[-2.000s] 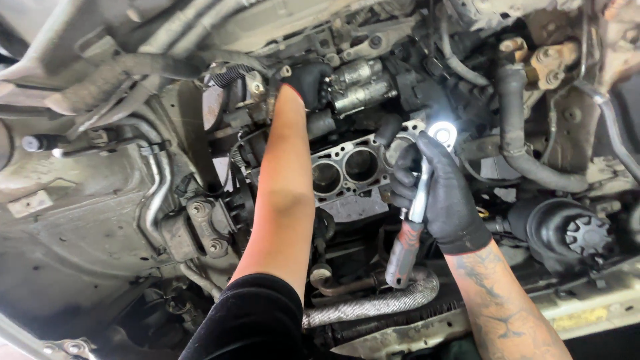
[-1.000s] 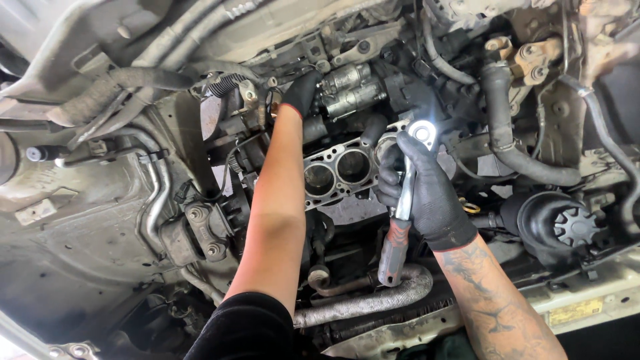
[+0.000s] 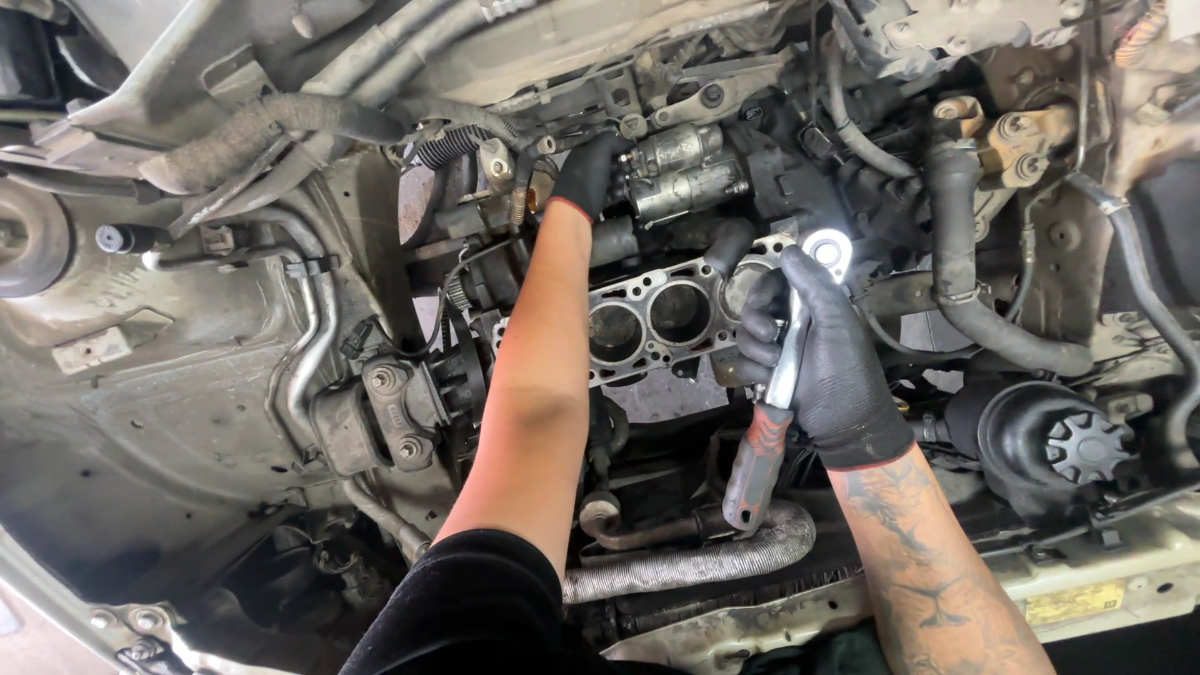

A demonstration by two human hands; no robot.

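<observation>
In a black glove, my left hand reaches down beside the silvery cylindrical starter motor; its fingertips are hidden, so whether it holds anything cannot be told. My right hand, also gloved in black, grips a ratchet wrench with a red and grey handle. The ratchet's round head, lit by a bright glare, sticks out past the thumb, and the handle points down toward me. Between my arms lies the engine block with open cylinder bores; my left forearm and right hand cover parts of it.
A ribbed silver pipe runs below the block. To the right are a thick coolant hose and a black reservoir with a ribbed cap. An engine mount sits left of my forearm. The body's front crossmember crosses the bottom right.
</observation>
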